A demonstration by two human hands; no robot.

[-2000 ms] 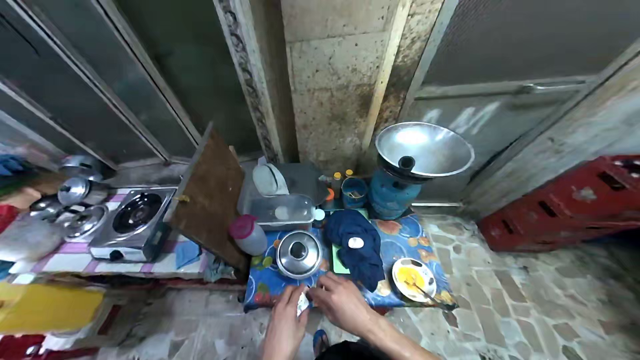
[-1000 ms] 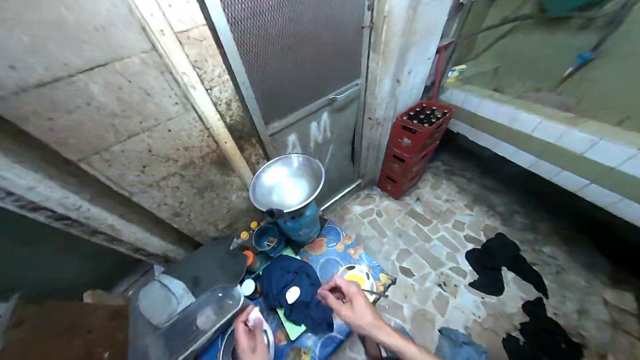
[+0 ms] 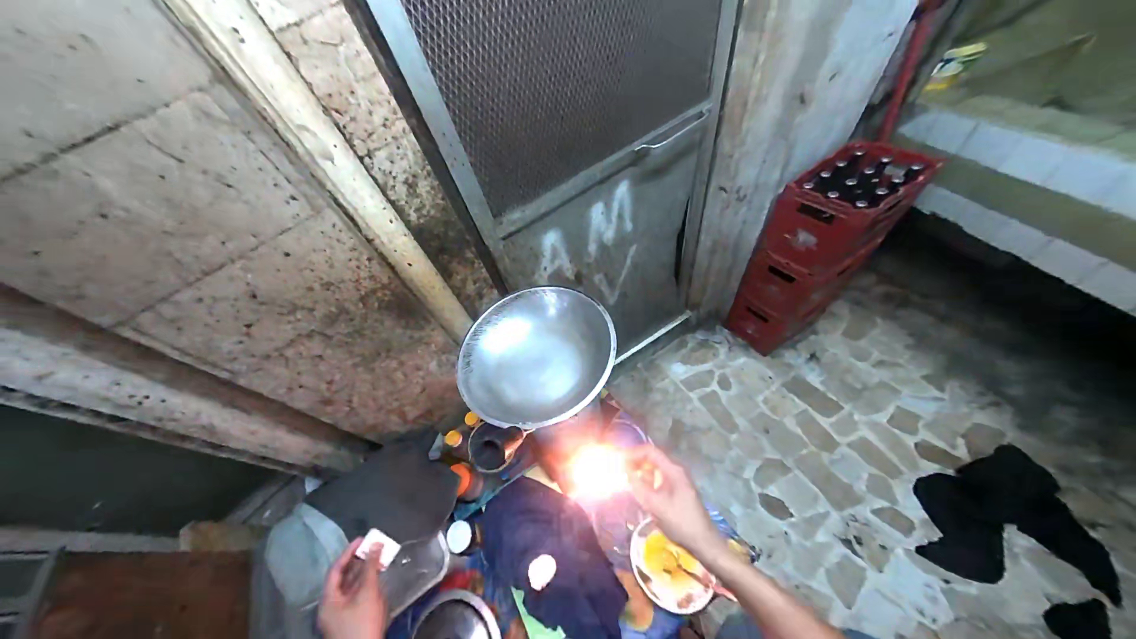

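Note:
A bright flame (image 3: 597,473) burns at the fingertips of my right hand (image 3: 666,497), below the wide metal wok (image 3: 537,357). What those fingers pinch is lost in the glare; a lit match is likely but not clear. My left hand (image 3: 353,590) holds a small white box (image 3: 378,549) at the lower left, over a clear plastic container (image 3: 417,572). Under the right forearm lies a white bowl of yellow food (image 3: 672,568) with a utensil in it. Dark blue cloth (image 3: 555,550) with a white oval object (image 3: 541,571) on it lies between the hands.
Jars with orange lids (image 3: 461,480) and a dark mug (image 3: 491,448) stand left of the wok. A pot lid (image 3: 455,619) is at the bottom edge. Stacked red bottle crates (image 3: 812,240) stand by the metal door (image 3: 612,222). Black cloth (image 3: 994,510) lies on the stone floor.
A bright flame has appeared at my right hand, which is now close below the wok. My left hand is apart from it with the white box. The view has swung right since the oldest frame.

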